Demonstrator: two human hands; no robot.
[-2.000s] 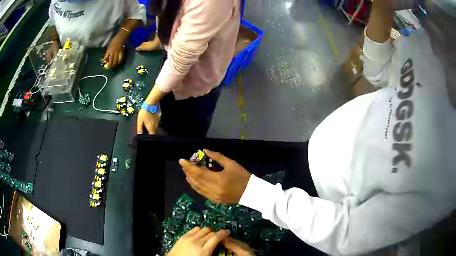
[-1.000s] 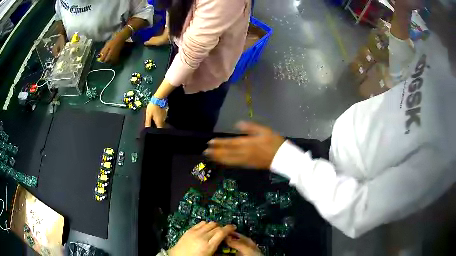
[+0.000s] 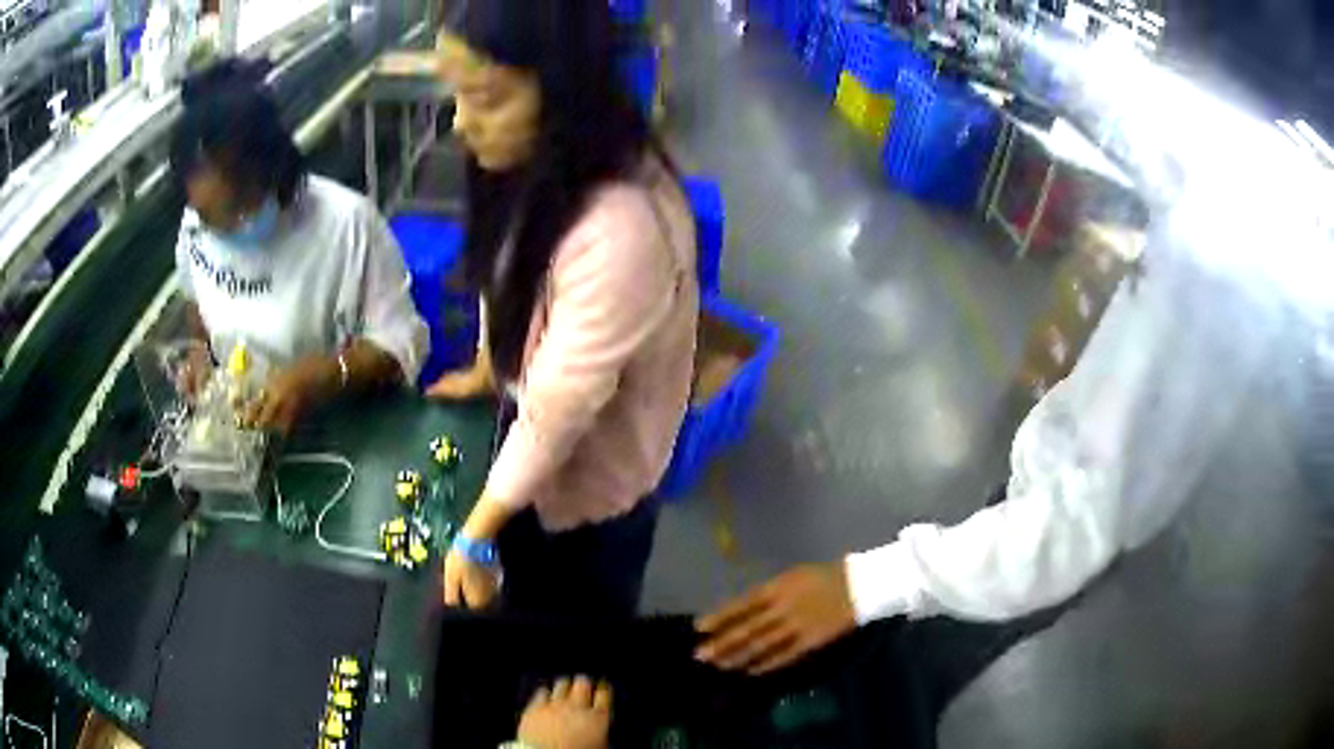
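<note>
My left hand (image 3: 568, 714) shows at the bottom edge over the black parts tray (image 3: 476, 659), cut off by the picture's edge. Its fingers are bent; whether it holds anything cannot be seen. My right hand is not in view. Faint green circuit boards (image 3: 802, 710) show in the dark tray to the right of my hand. A row of yellow-and-black populated boards (image 3: 341, 702) stands on the black mat (image 3: 264, 629) to the left, its lower end cut off by the picture's edge.
Another person's hand (image 3: 783, 618) reaches over the tray from the right. A person in pink stands beyond the tray. A seated person works at the clear test fixture (image 3: 220, 468). Loose populated boards (image 3: 407, 542) lie near a white cable. A blue crate (image 3: 724, 395) stands behind.
The view has tilted up, so the bench sits lower in the picture. My right hand has left view. The other person's hand has moved down to the tray. The loose board below it no longer shows.
</note>
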